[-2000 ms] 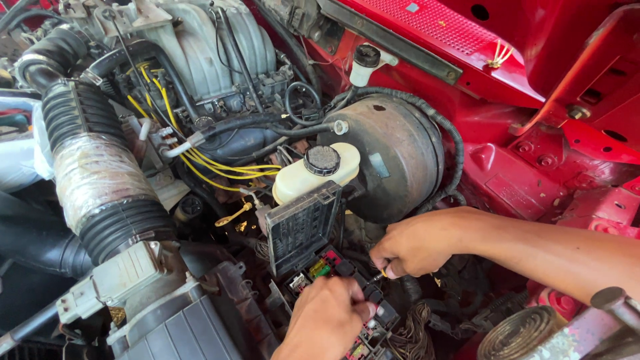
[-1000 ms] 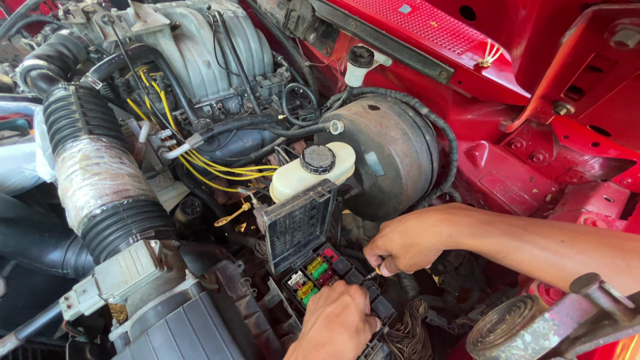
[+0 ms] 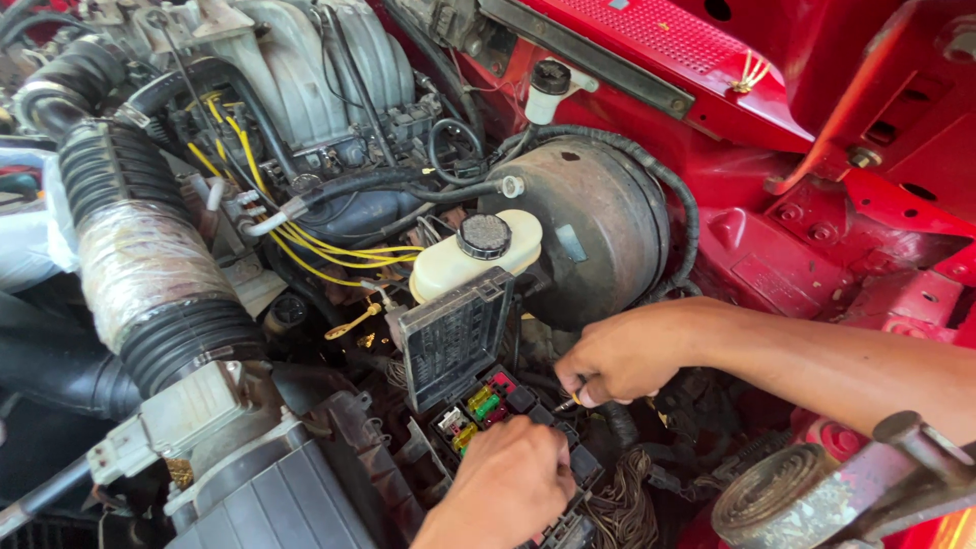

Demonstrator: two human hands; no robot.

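Observation:
An uncovered fuse box (image 3: 496, 400) with red, green and yellow blade fuses and dark relays sits low in the engine bay. Its black plastic lid (image 3: 457, 339) is tipped up behind it. My left hand (image 3: 507, 473) rests over the near part of the box, fingers curled; whether they grip anything is hidden. At the box's right edge, my right hand (image 3: 629, 354) pinches a small screwdriver-like tool (image 3: 568, 402) with a metal shaft and an orange-yellow part. The shaft points left toward the dark relays; whether its tip touches them cannot be told.
Behind the lid stand a cream brake fluid reservoir (image 3: 476, 255) and a round brake booster (image 3: 587, 229). A plastic-wrapped air intake hose (image 3: 149, 267) runs at left, above the air filter housing (image 3: 274, 496). Bundled wires (image 3: 625, 496) and a rusty hinge spring (image 3: 770, 496) lie at lower right.
Since two seconds ago, more of the coloured fuses have come into sight beside my left hand. My right hand has shifted slightly left, and the shaft of its tool now shows more plainly.

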